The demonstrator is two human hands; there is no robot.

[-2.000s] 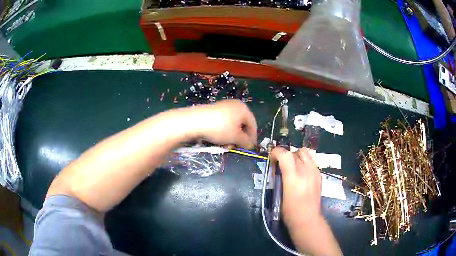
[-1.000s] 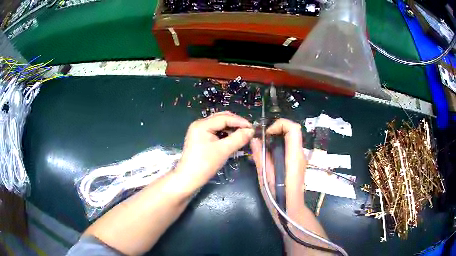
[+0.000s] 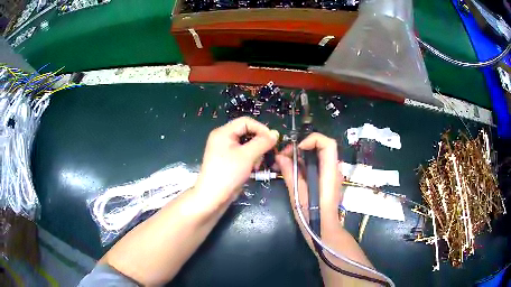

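Observation:
My left hand (image 3: 232, 157) has thumb and forefinger pinched together on a small part, too blurred to name. My right hand (image 3: 322, 179) holds the dark soldering iron (image 3: 311, 179), its metal end pointing away from me. The pale solder feed tube (image 3: 295, 174) runs along the iron and trails to the lower right. The fingertips of both hands nearly meet. The white cord (image 3: 143, 190) lies coiled in a clear bag left of my hands. Its ribbed white collar (image 3: 263, 176) shows between the hands. The leads beyond it are mostly hidden.
Black switches (image 3: 241, 103) lie loose beyond my hands, before the red-orange box (image 3: 258, 36). White tape pieces (image 3: 372, 203) lie right of my right hand, brass strips (image 3: 462, 196) farther right. A cord bundle (image 3: 17, 151) is far left. The grey hood (image 3: 381, 53) hangs at upper right.
My left hand has drawn back from across the cord, uncovering the coil. My right hand has raised the iron beside the left fingertips. Over the last second both hands have barely moved.

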